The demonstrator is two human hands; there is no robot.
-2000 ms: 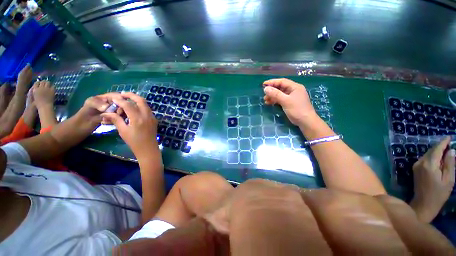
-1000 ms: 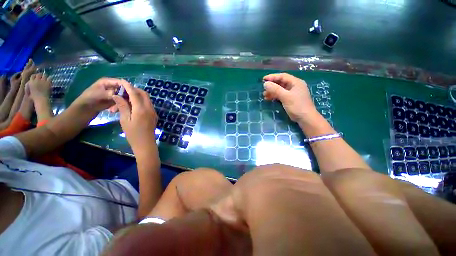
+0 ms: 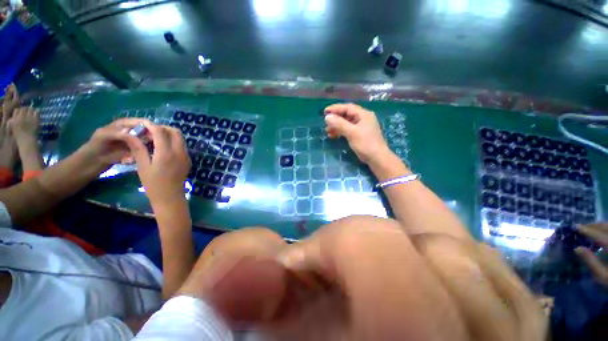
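My right hand, with a thin bracelet at the wrist, is raised over the back of a clear blister tray. Its thumb and index finger are pinched, with a small dark piece at their tips, mostly hidden. The tray is mostly unfilled and shows green through. One square black piece sits in a pocket at its left side. Large blurred skin close to the camera fills the bottom middle. My left hand cannot be made out clearly in it.
A person at left holds a small pale unit beside a tray of black pieces. Another full tray lies right, near a person's hand. Beyond the worn edge strip, the conveyor carries scattered units. A green post stands upper left.
The view has shifted, so the bench moves left in it. The units on the belt have moved left relative to the bench. My right hand keeps its pinch. The skin near the camera is more blurred.
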